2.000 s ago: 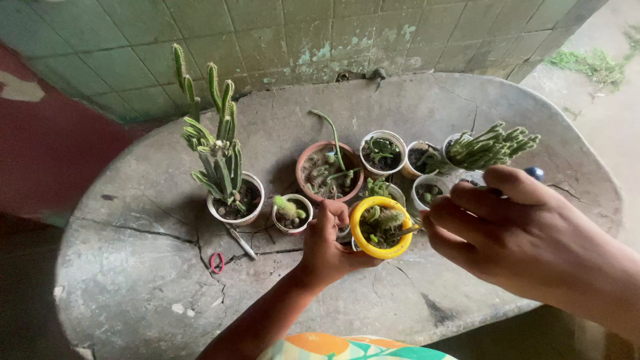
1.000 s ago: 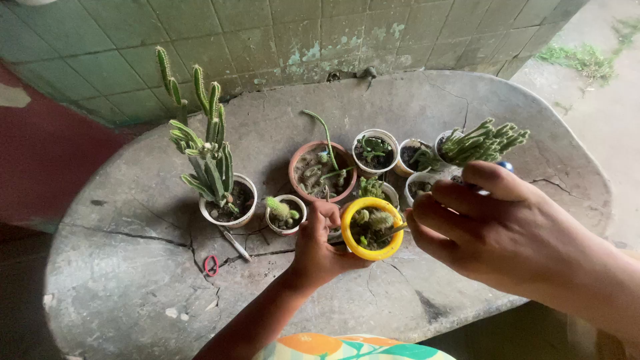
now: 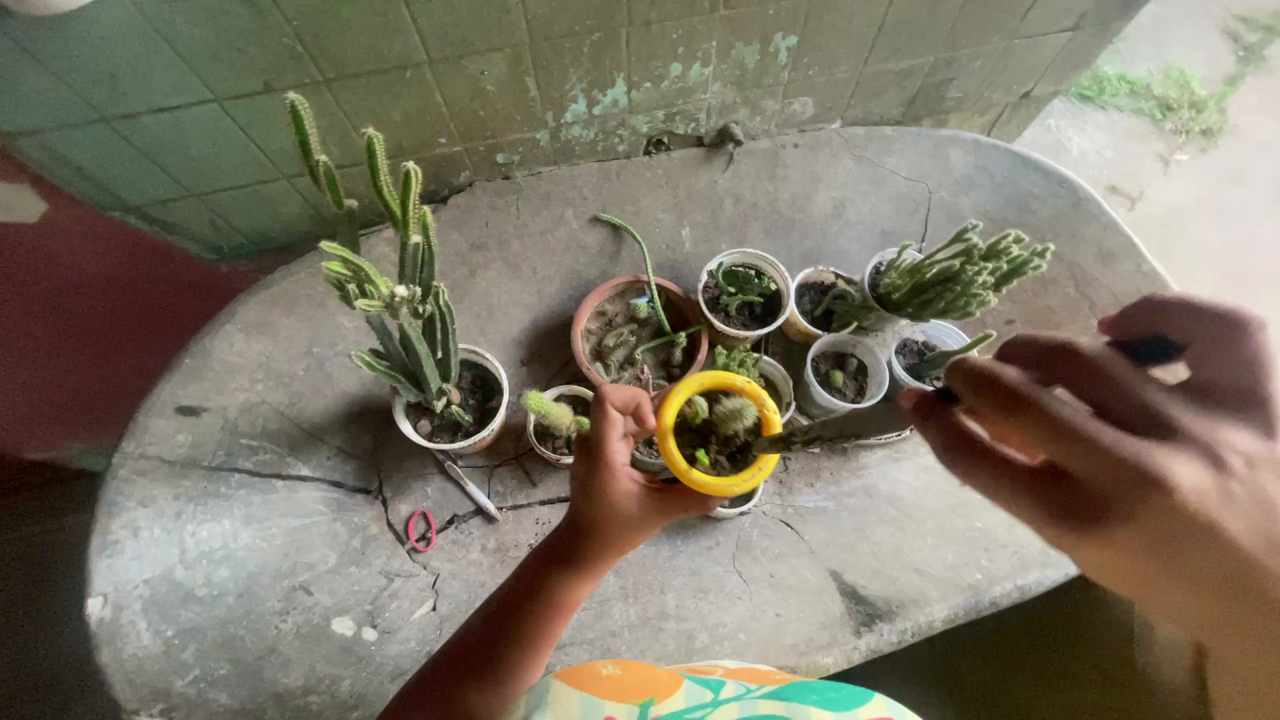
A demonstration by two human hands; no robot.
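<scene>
My left hand (image 3: pixel 625 480) holds a yellow-rimmed pot (image 3: pixel 672 455) of soil with small round cacti (image 3: pixel 733 415) above the table's near middle. My right hand (image 3: pixel 1110 440) grips the black handle (image 3: pixel 1150 350) of a knife-like metal blade (image 3: pixel 840 428), its tip at the right side of the yellow rim. Whether the tip touches the soil is unclear. Behind the pot stand a terracotta pot (image 3: pixel 590 355) with a long thin cactus stem and several white pots of small cacti, one (image 3: pixel 845 405) just behind the blade.
A tall cactus (image 3: pixel 410 330) in a white pot (image 3: pixel 485 440) stands left, beside a white stick-like tool (image 3: pixel 470 488) and a pink ring (image 3: pixel 421 530). A bushy cactus (image 3: pixel 960 275) is at the back right. The cracked concrete table (image 3: pixel 250 590) meets a tiled wall (image 3: pixel 500 80).
The blade, mostly hidden behind my right hand before, now shows between that hand and the yellow pot. My left hand keeps its hold on the pot.
</scene>
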